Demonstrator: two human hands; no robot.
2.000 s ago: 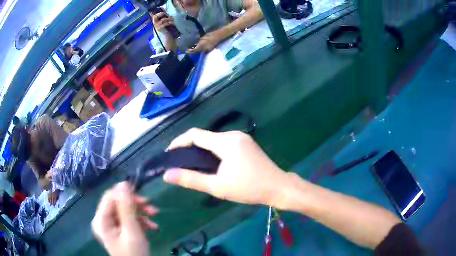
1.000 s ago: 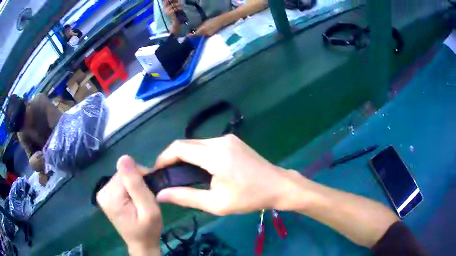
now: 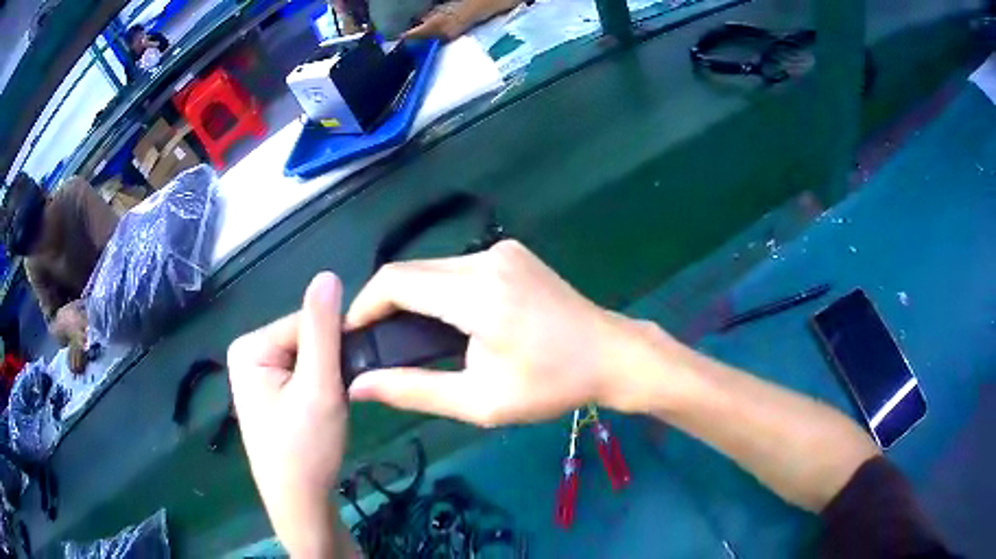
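A black headband assembly (image 3: 402,343) is held between my two hands in front of me, its padded part showing between them. My right hand (image 3: 511,333) is closed around its right part, thumb below and fingers above. My left hand (image 3: 293,399) is at its left end, thumb pointing up, with the end hidden behind the palm and fingers. Another black headband (image 3: 428,221) lies on the dark green belt just beyond my right hand, partly covered by it. A black curved piece (image 3: 197,388) shows left of my left hand.
Tangled black parts (image 3: 437,524) lie at the near edge. Red-handled screwdrivers (image 3: 588,464), a black stick (image 3: 778,308) and a smartphone (image 3: 870,368) lie right. Beyond are a green post (image 3: 836,109), headphones (image 3: 743,55), a blue tray (image 3: 328,156), plastic bags (image 3: 158,257) and people.
Both hands have come together on the headband, my left hand now upright against its left end. The view has shifted, so the belt items appear higher in the picture.
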